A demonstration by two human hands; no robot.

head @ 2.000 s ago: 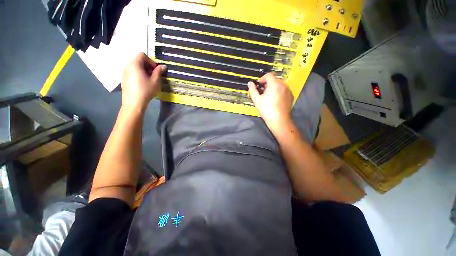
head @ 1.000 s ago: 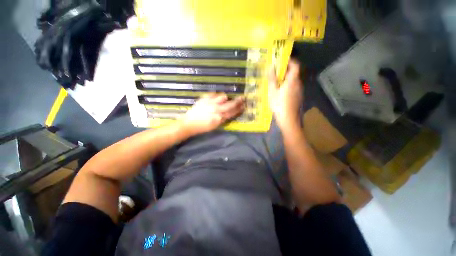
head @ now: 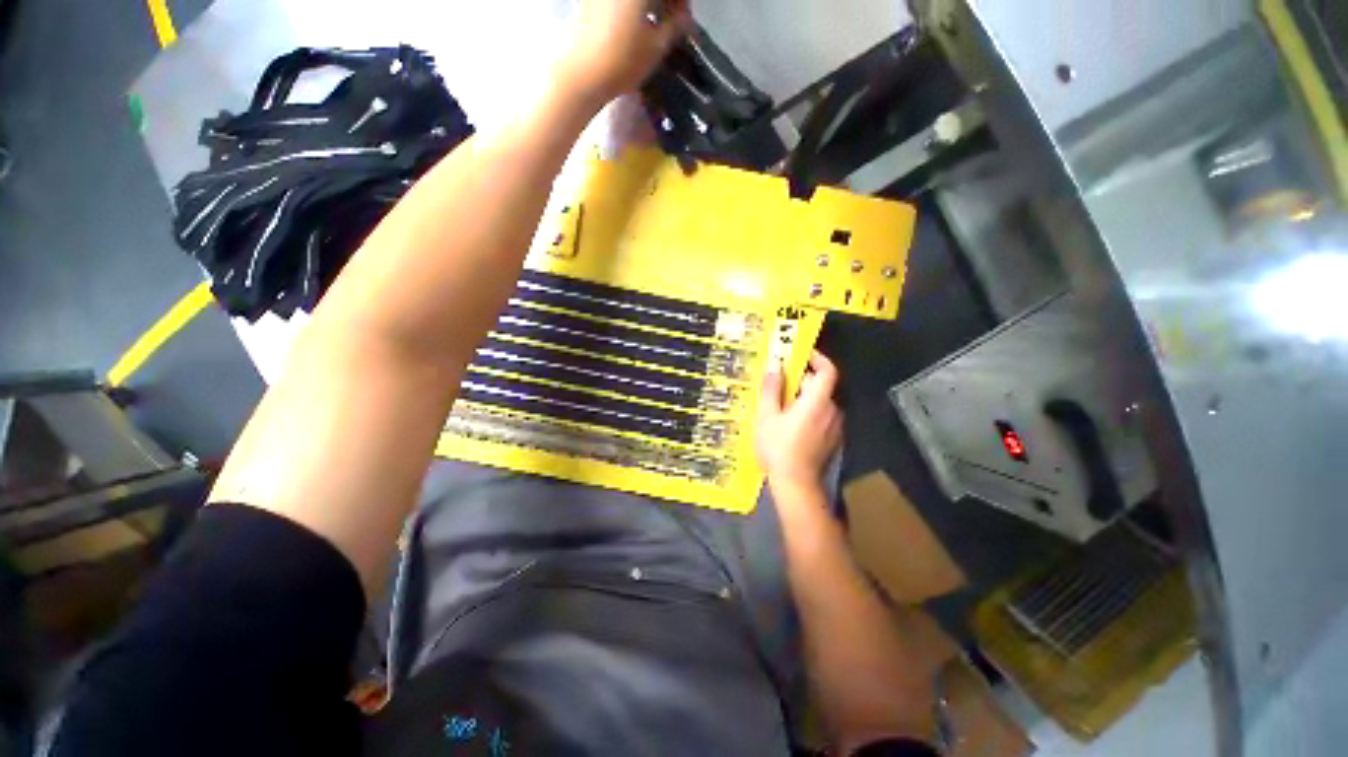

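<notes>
The yellow fixture plate [head: 673,222] lies tilted over my lap. Several of its slots hold black zippers [head: 606,343] with pale centre lines; the lowest slot area [head: 562,432] looks grey and metallic. My right hand [head: 800,422] grips the plate's right edge, beside the handwritten marks. My left hand [head: 614,45] is beyond the plate at the top edge of the picture, partly cut off, near a dark bunch of zippers [head: 713,92]. Something dark shows at its fingertips; whether it is held is unclear. My left forearm hides the plate's left side.
A large black zipper pile [head: 303,170] lies on a white sheet [head: 495,37] at upper left. A pale box [head: 961,444] with a red display stands right. A metal machine edge curves down the right. A yellow tray [head: 1094,651] and cardboard [head: 902,540] are low right.
My left hand has left the fixture's lower slots and moved up and away past the plate. My right hand still holds the right edge. The view has shifted, showing more of the machine.
</notes>
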